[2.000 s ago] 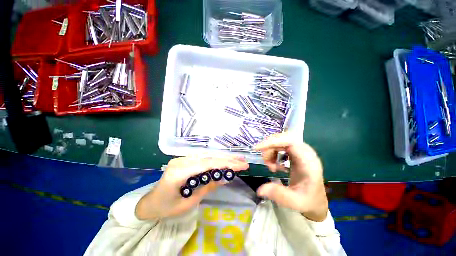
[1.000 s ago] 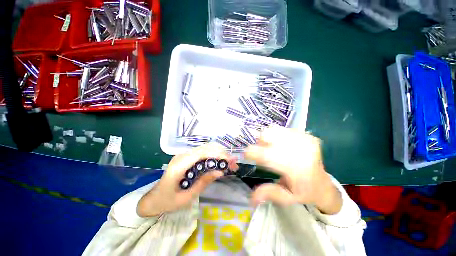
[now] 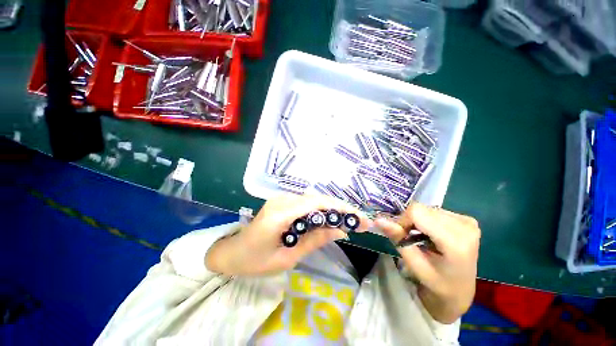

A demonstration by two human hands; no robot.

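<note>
My left hand (image 3: 270, 236) holds several metal pins (image 3: 317, 219) in a curved row, their dark-ringed round ends with light centres facing me. My right hand (image 3: 442, 253) is just to the right, its fingertips close to the left hand's fingertips, and is closed on a dark metal piece (image 3: 415, 239), mostly hidden by the fingers. Both hands are at the near edge of the large white tray (image 3: 456, 135). Loose silver pins (image 3: 385, 159) lie in a heap on the tray's right side, with a few along its left side.
A clear plastic box (image 3: 435, 40) with pins stands beyond the white tray. Red bins (image 3: 233, 94) of metal parts are at the left, beside a black arm (image 3: 74, 132). A blue tray (image 3: 608, 196) rests on a pale bin at the right. Stacked clear boxes (image 3: 540, 30) are at the far right.
The view has turned, so the bench looks tilted and shifted right. My right hand has closed on a dark metal piece and come nearer the left hand, which still holds its row of pins.
</note>
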